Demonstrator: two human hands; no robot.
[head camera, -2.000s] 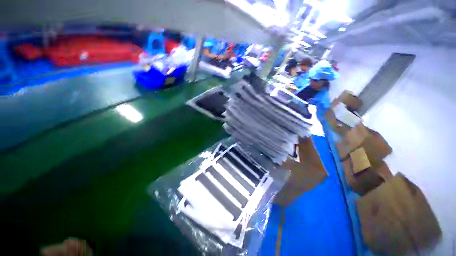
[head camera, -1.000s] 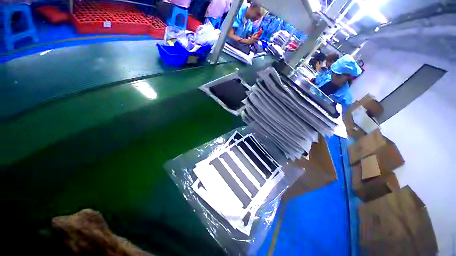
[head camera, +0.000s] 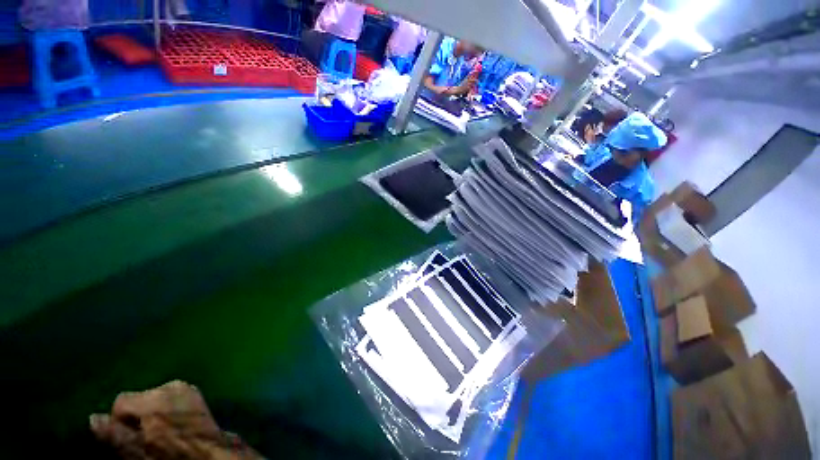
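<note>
One bare hand, seemingly my left hand (head camera: 171, 422), shows at the bottom left edge, cut off by the frame. Its fingers are curled and nothing can be made out in it. My other hand is not in view. Strip sheets (head camera: 441, 332), white with parallel black bars, lie overlapping on a clear plastic bag (head camera: 346, 310) right of the hand, apart from it. Behind them a tall leaning pile of stacked panels (head camera: 521, 225) shows grey-white layers. A black panel (head camera: 418, 187) with a whitish border lies on the green bench (head camera: 225, 260) left of the pile.
A blue bin (head camera: 329, 122) with whitish items stands on the far bench side. An open cardboard box (head camera: 584, 323) is beside the pile; more cardboard boxes (head camera: 737, 409) line the right. A post (head camera: 415, 85) rises beyond. Workers, including one in a blue cap (head camera: 637, 133), are farther off.
The view has shifted, so the sheets, pile and boxes appear farther right and slightly lower. The hand shows more than two seconds ago. The strip sheets look undisturbed.
</note>
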